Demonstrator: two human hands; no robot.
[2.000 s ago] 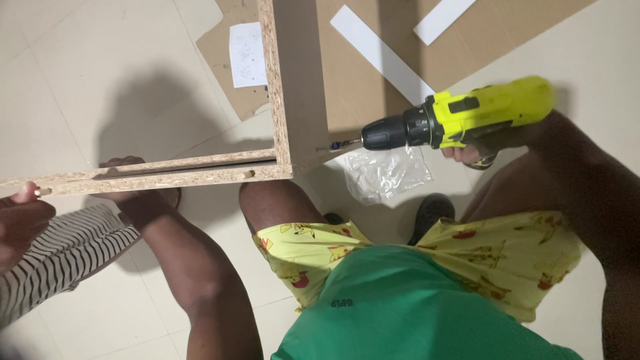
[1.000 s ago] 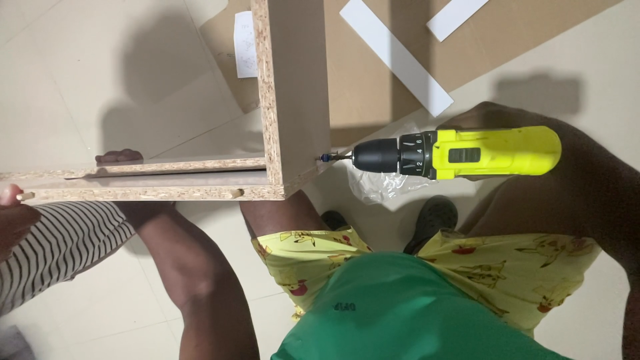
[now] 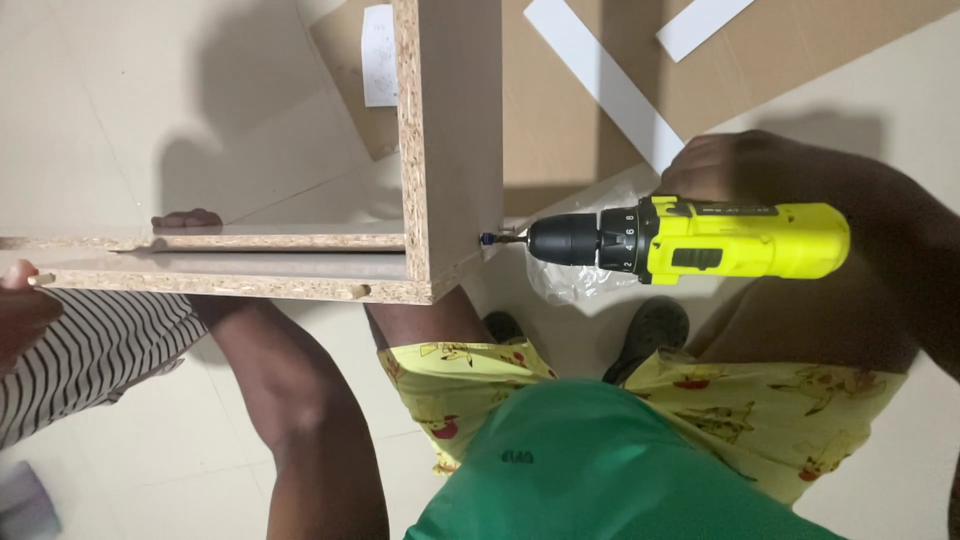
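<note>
My right hand (image 3: 701,166) is closed on a yellow-green cordless drill (image 3: 739,240), its handle hidden beneath the body. The drill lies nearly level in view, and its bit (image 3: 511,238) points left with a small dark blue tip at the outer face of an upright particleboard panel (image 3: 461,150), near its lower corner. That panel meets a long lower board (image 3: 225,285) with two wooden dowels (image 3: 360,291) sticking out of its edge. My left arm passes behind the boards, and the fingers of my left hand (image 3: 187,219) curl over the far board (image 3: 285,241).
Another person's hand (image 3: 22,315) is at the left end of the lower board, beside striped clothing (image 3: 90,352). Flattened cardboard (image 3: 547,112) lies on the tiled floor with white strips (image 3: 600,75) and a printed sheet (image 3: 380,56). Clear plastic (image 3: 585,277) lies under the drill.
The drill has swung from a slant to nearly level, its bit still near the panel's corner. The left hand still holds the far board.
</note>
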